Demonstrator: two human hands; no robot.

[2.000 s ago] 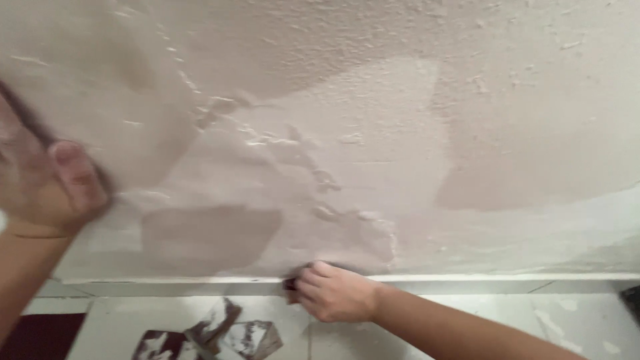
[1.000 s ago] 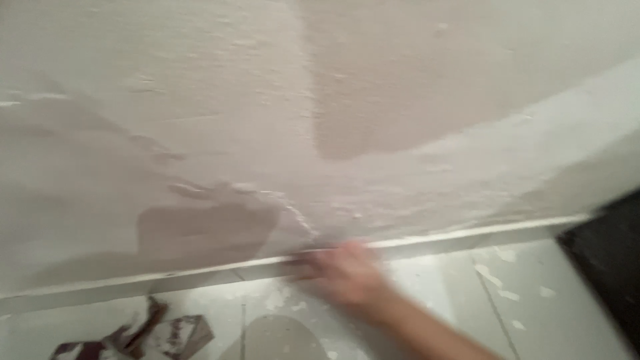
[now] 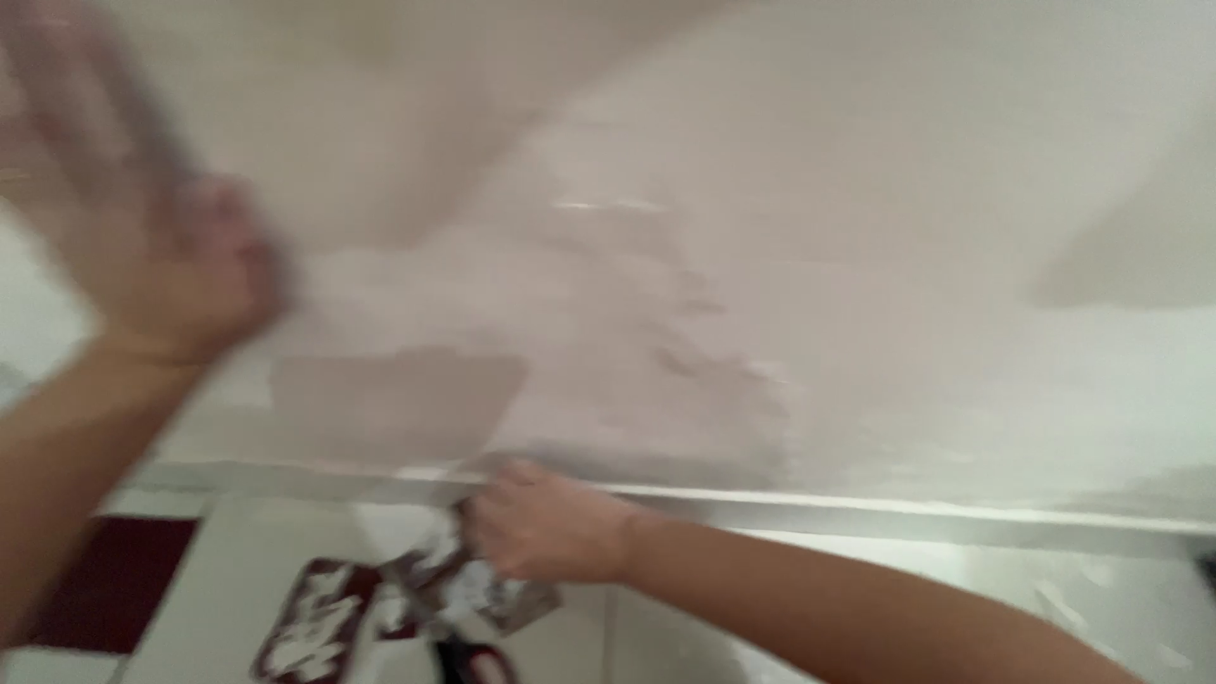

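My left hand (image 3: 180,247), blurred, is raised at the left with its fingers apart, over the pale wall (image 3: 855,209); it seems to rest flat on the wall. My right hand (image 3: 551,522) is low at the base of the wall, just above the skirting, fingers curled round a small dark thing (image 3: 465,518) that is mostly hidden. The wall has darker patches (image 3: 399,399) and a ridged, uneven area (image 3: 693,351) above my right hand.
Below my right hand, on the white tiled floor (image 3: 228,579), lie dark red pieces with white smears (image 3: 309,627), a scraper-like metal piece (image 3: 522,603) and a black and red handle (image 3: 470,660). A dark red tile (image 3: 114,584) is at the lower left. Pale flakes (image 3: 1059,608) are at the lower right.
My left hand, out of view one second ago, shows again at the left. The view has swung right and back. My right hand has stayed low along the skirting.
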